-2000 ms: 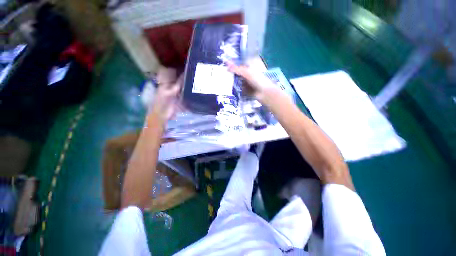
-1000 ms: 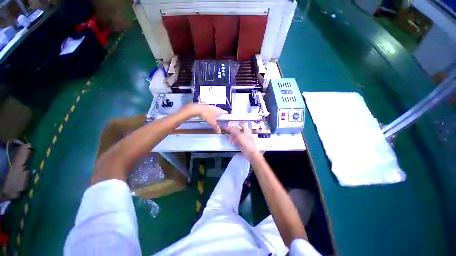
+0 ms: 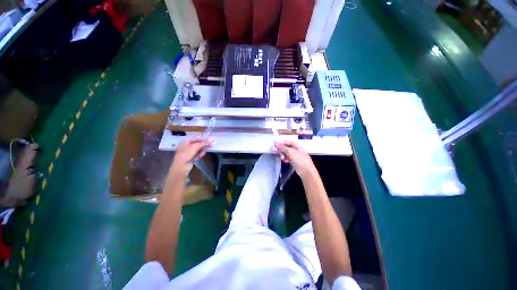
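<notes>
The black product box (image 3: pixel 247 65), white label up, lies flat beyond the sealing bar (image 3: pixel 244 112), its far end at the conveyor rollers. The clear bag (image 3: pixel 241 126) is around it and its open end stretches under the bar toward me. My left hand (image 3: pixel 193 150) pinches the bag's left corner at the white table's front edge. My right hand (image 3: pixel 288 152) pinches the bag's right corner at the same edge.
The shrink tunnel's red curtain (image 3: pixel 252 22) hangs behind the box. The grey control box (image 3: pixel 333 105) stands right of the bar. A white bag stack (image 3: pixel 405 141) lies on the green bench (image 3: pixel 391 232). A waste carton (image 3: pixel 136 153) with clear scraps is on the floor at left.
My hands were together in front of the box and have moved apart to the bag's two corners. The bag's open end is now spread between them. The view has shifted closer.
</notes>
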